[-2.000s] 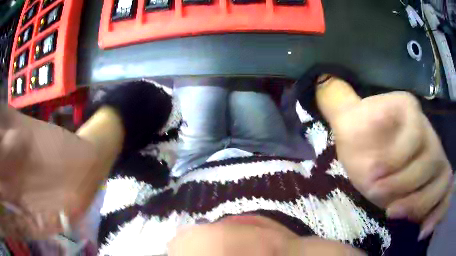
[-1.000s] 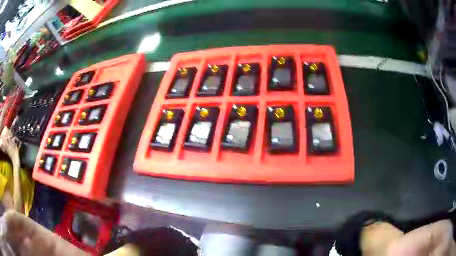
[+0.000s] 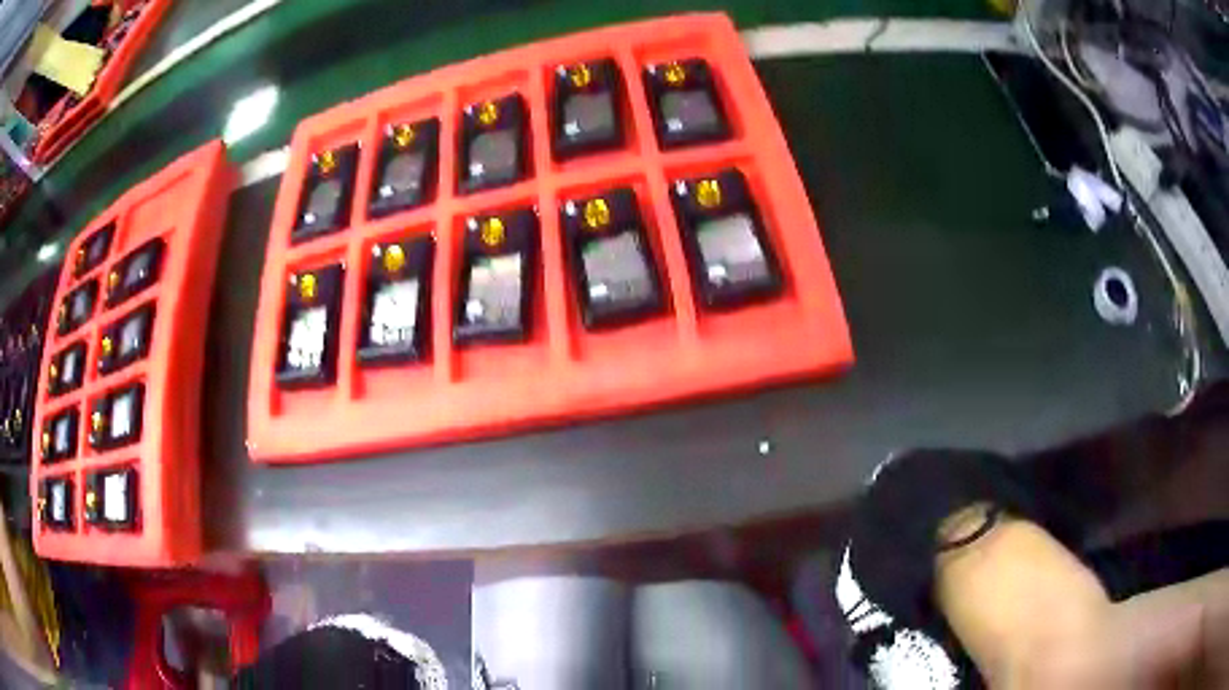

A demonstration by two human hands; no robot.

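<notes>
An orange-red foam phone tray (image 3: 553, 404) lies on the dark bench in front of me, with a black flip phone (image 3: 616, 263), closed or back up, in each pocket. Each phone shows a yellow-gold spot and a pale label area. A second foam phone tray (image 3: 175, 404) lies to its left, with phones in its pockets and one empty pocket at its far right corner. My right hand (image 3: 1159, 627) is at the lower right, away from the trays, cut off by the edge; its fingers are hidden. My left hand is out of view; only a dark sleeve shows at the bottom.
A white tape roll (image 3: 1115, 295) and cables (image 3: 1175, 317) lie on the bench's right side. A red plastic stool (image 3: 202, 600) stands below the left tray. More red trays lie at the top left. Part of another person shows at the lower left edge.
The view has shifted, so both trays sit further left and higher than a second ago. My left hand has left the picture. The phones look unchanged in their pockets.
</notes>
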